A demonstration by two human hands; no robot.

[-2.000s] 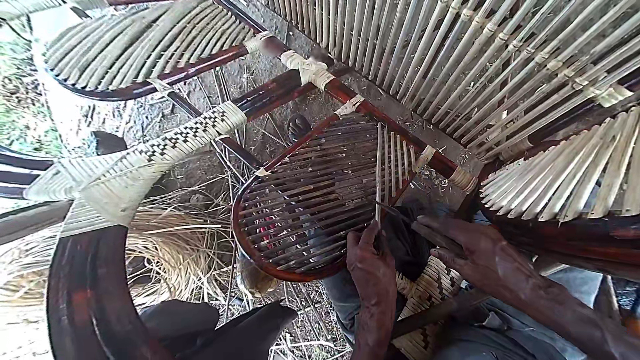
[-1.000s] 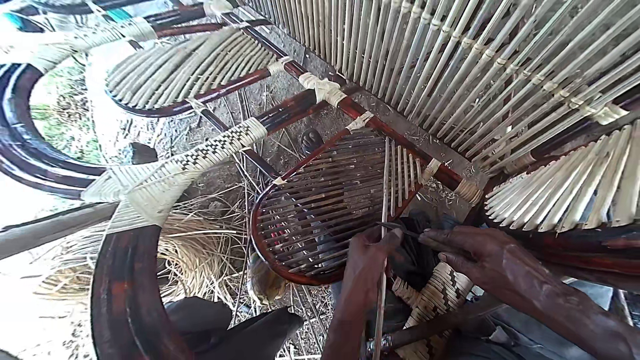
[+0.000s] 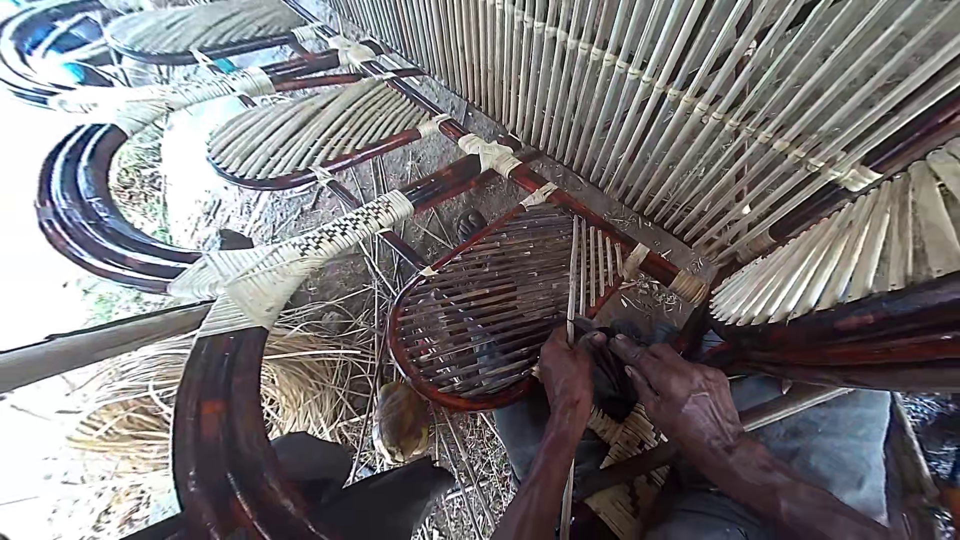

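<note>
My left hand (image 3: 568, 369) is closed around a long pale cane strip (image 3: 573, 277), which runs up across the right part of an oval cane panel (image 3: 487, 300) and down past my wrist. My right hand (image 3: 675, 382) is close beside it, fingers bent towards the left fingertips. A dark thing shows between the hands; I cannot tell what it is or whether the right hand grips it. Thin dark slats fill most of the panel inside its red-brown frame, with several short pale strips (image 3: 600, 262) at its right end.
Curved dark cane armrests (image 3: 217, 435) with pale woven wrapping (image 3: 337, 232) stand at the left. A large slatted cane panel (image 3: 600, 90) spans the upper right, and another oval slatted panel (image 3: 840, 262) lies right of my hands. Coiled loose cane (image 3: 285, 382) lies on the ground.
My hands have come closer together near the panel's lower right edge. The view has shifted left, showing more of the armrests.
</note>
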